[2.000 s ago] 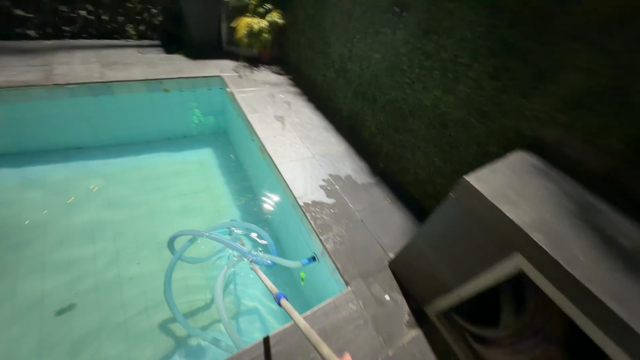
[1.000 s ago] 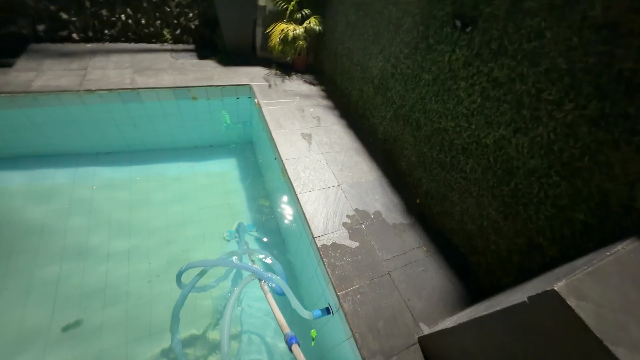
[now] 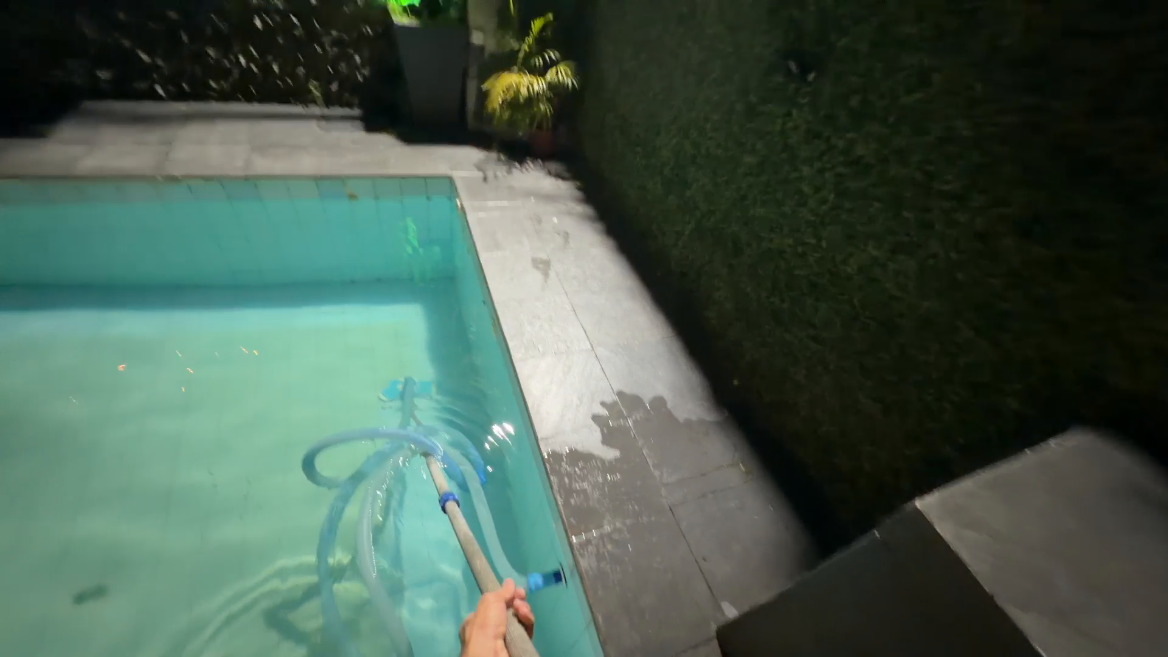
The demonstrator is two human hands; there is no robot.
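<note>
My left hand [image 3: 497, 620], at the bottom centre, is closed around a long pale telescopic pole [image 3: 474, 547] with a blue collar [image 3: 448, 501]. The pole slants forward and left into the pool water. At its far end, a blue pool vacuum head [image 3: 406, 391] lies under water near the right wall. A light blue ribbed hose [image 3: 324, 538] loops around the pole, partly at the surface. One stretch of hose runs to a blue fitting [image 3: 546, 578] at the right pool wall. My right hand is not in view.
Stone coping [image 3: 584, 365] with a wet patch [image 3: 607, 493] runs along the right pool edge. A dark hedge wall [image 3: 849, 228] borders it. A grey block-like structure [image 3: 1077, 529] stands at the lower right. A potted plant [image 3: 529, 91] stands beyond the far corner.
My left hand on the pole has come into view since one second ago. The view has shifted, and more of the far deck and planter shows. Ripples now spread near the vacuum head.
</note>
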